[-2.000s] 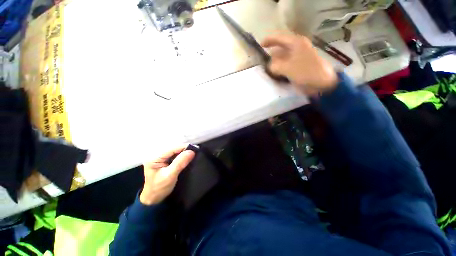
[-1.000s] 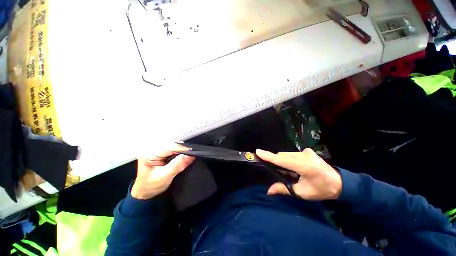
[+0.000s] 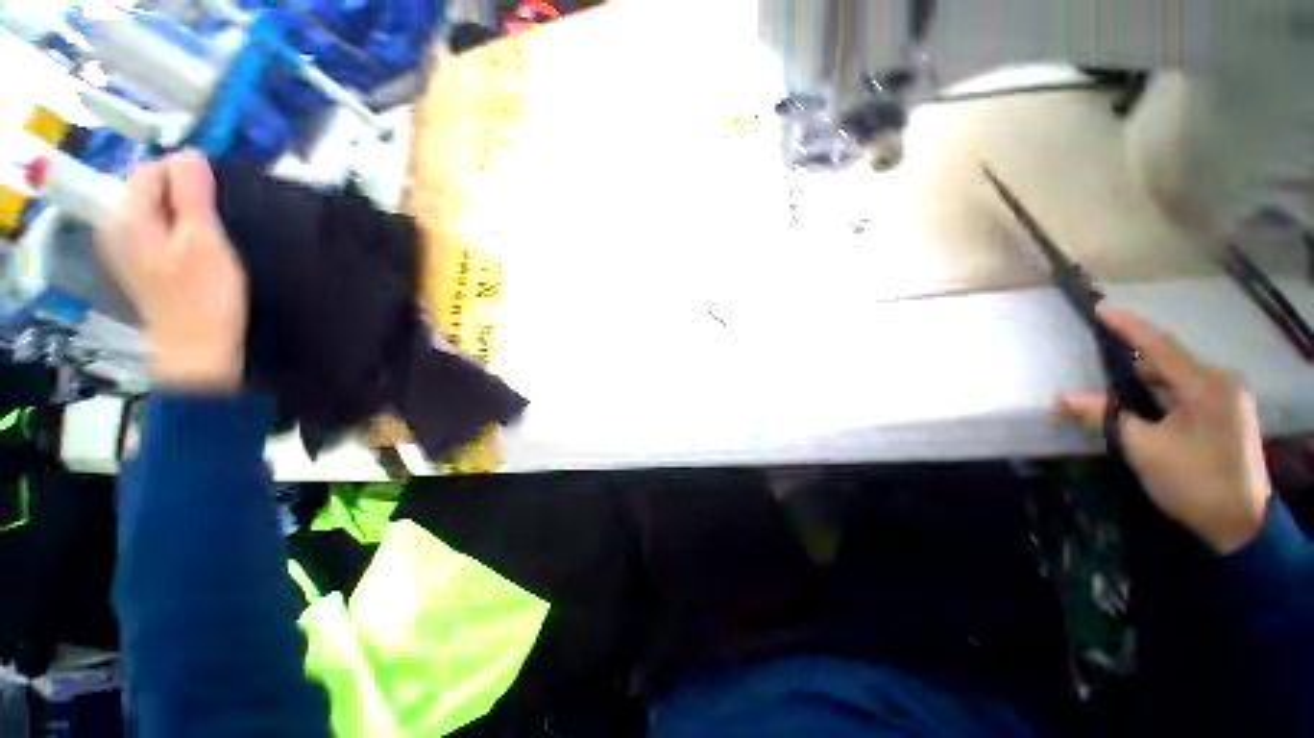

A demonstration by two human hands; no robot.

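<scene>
My right hand (image 3: 1189,433) holds the black tailor's shears (image 3: 1074,281) by the handles over the table's front right, blades pointing up and left. My left hand (image 3: 180,274), blurred, is at the far left edge of the black pieces (image 3: 324,296) stacked on the cardboard. Its fingers are bent at the pile's edge. Whether it grips a piece cannot be made out.
Yellow-taped cardboard (image 3: 461,216) lies at the table's left. The sewing machine (image 3: 850,130) stands at the back. A small dark red tool (image 3: 1268,296) lies at right. Neon yellow-green fabric (image 3: 432,627) hangs below the table edge. Blue items (image 3: 339,43) are behind left.
The view has swung left. My left hand has moved from the lap to the pile at left. My right hand has lifted the shears away from the black piece to above the table.
</scene>
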